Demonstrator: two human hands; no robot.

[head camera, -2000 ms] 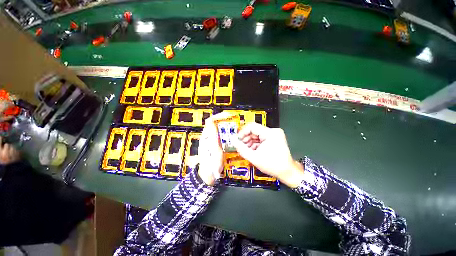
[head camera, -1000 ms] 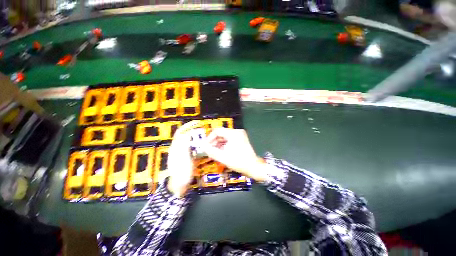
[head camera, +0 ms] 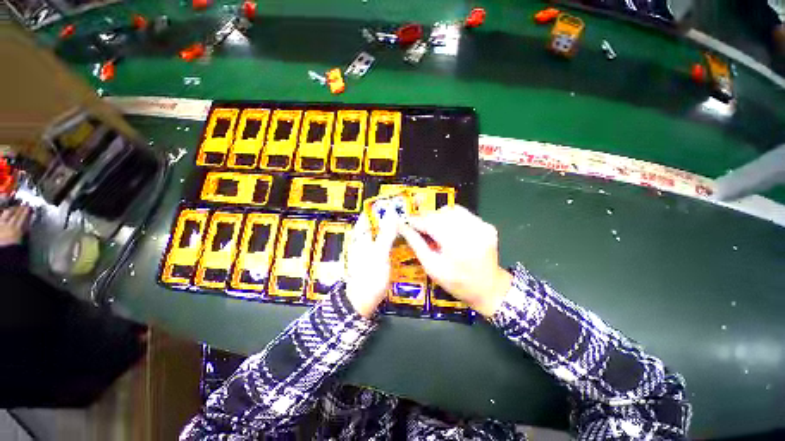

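Note:
My left hand [head camera: 370, 263] holds a yellow-orange plastic housing [head camera: 373, 207] above the black blister tray [head camera: 437, 142]. A white plate with dark spots [head camera: 392, 209] lies on the housing. My right hand [head camera: 460, 254] is at the plate's right edge, with thumb and index finger together; a small reddish bit shows between its fingers. Whether the right fingertips grip the plate or only press it is too blurred to tell. Rows of yellow-orange housings [head camera: 316, 142] sit in the tray, and the hands hide some of them. The tray's top right part holds no housings.
Behind the tray, a green conveyor belt [head camera: 516, 95] carries orange-red parts [head camera: 410, 34], grey parts [head camera: 361, 64] and a part-filled housing [head camera: 565, 34]. At left are a dark boxy object [head camera: 112, 177], a pale tape roll [head camera: 79, 255] and another person's hand [head camera: 13, 224].
The view has swung back after shifting. The parts on the belt sit further right relative to the tray. My hands stay together at the housing, and my right fingers have closed in over the plate.

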